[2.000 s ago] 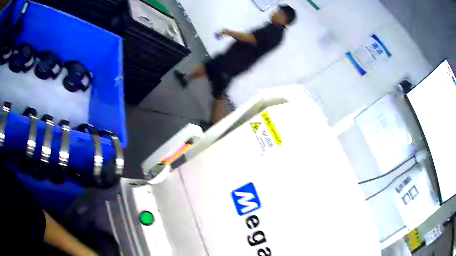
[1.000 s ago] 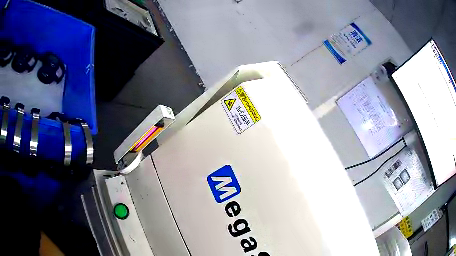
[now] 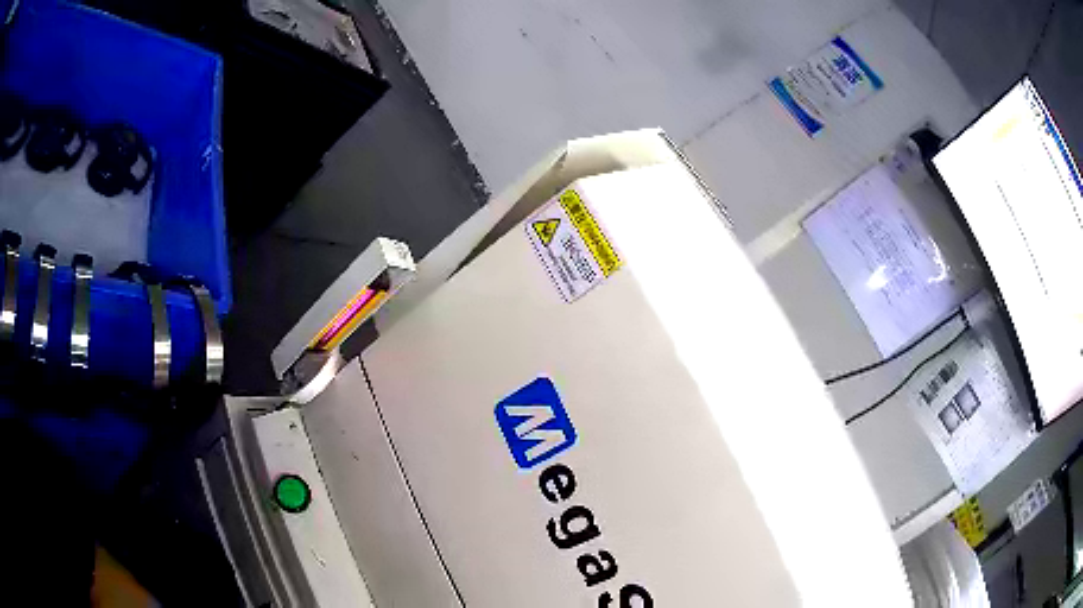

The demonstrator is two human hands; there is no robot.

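The off-white acoustic test box [image 3: 439, 475] fills the centre and lower part of the view, its lid [image 3: 665, 416] down, with a blue logo and black lettering. A green start button [image 3: 292, 493] sits on its front panel. Neither of my hands is visible; only a dark sleeve and a small, blurred patch of bare arm [image 3: 119, 582] show at the lower left edge. Nothing held can be seen.
A blue tote [image 3: 190, 143] at the left has headphones [image 3: 116, 159] inside and several silvery bands over its rim. Dark stacked trays [image 3: 297, 95] stand behind it. A white upright bar [image 3: 344, 311] rises at the box corner. A monitor [image 3: 1021, 249] and papers are at the right.
The view has shifted right and slightly down, so the tote now shows less. The walking person has left the view. The lid stays down.
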